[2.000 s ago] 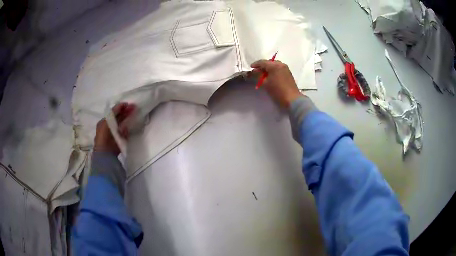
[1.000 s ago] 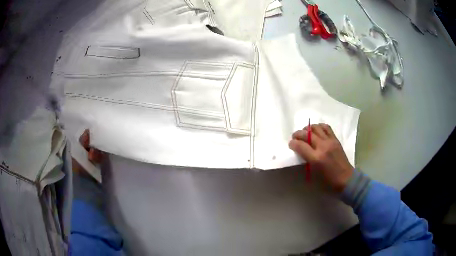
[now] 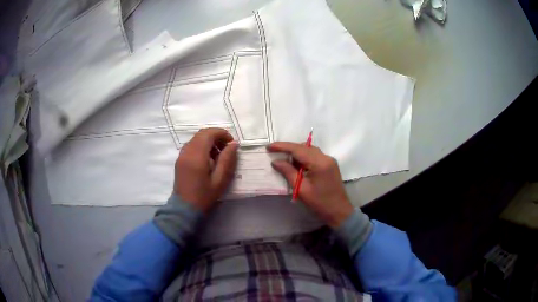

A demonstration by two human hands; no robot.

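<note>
A white garment panel (image 3: 336,100) lies on the table before me, its upper left part folded or raised. Dark double stitching outlines a pocket with a pointed flap (image 3: 251,97) beside the yoke seam (image 3: 266,76). A small white marking template (image 3: 259,171) with reddish lines lies on the panel's near edge, just below the flap. My left hand (image 3: 206,168) holds its left side, thumb and fingers near its upper corner. My right hand (image 3: 312,180) holds a red marking pencil (image 3: 301,174), its fingertips at the template's upper right corner.
Hanging and bundled white cloth (image 3: 20,206) is at the far left. More white pieces (image 3: 76,29) lie at the upper left. Crumpled cloth scraps (image 3: 430,9) are at the top right. The table's curved edge (image 3: 472,138) runs down the right. Plaid cloth on me is at the bottom.
The panel came over the pile toward me, then shifted nearer and left. Both hands moved to the flap's near end, where the template now shows. The scissors left the view.
</note>
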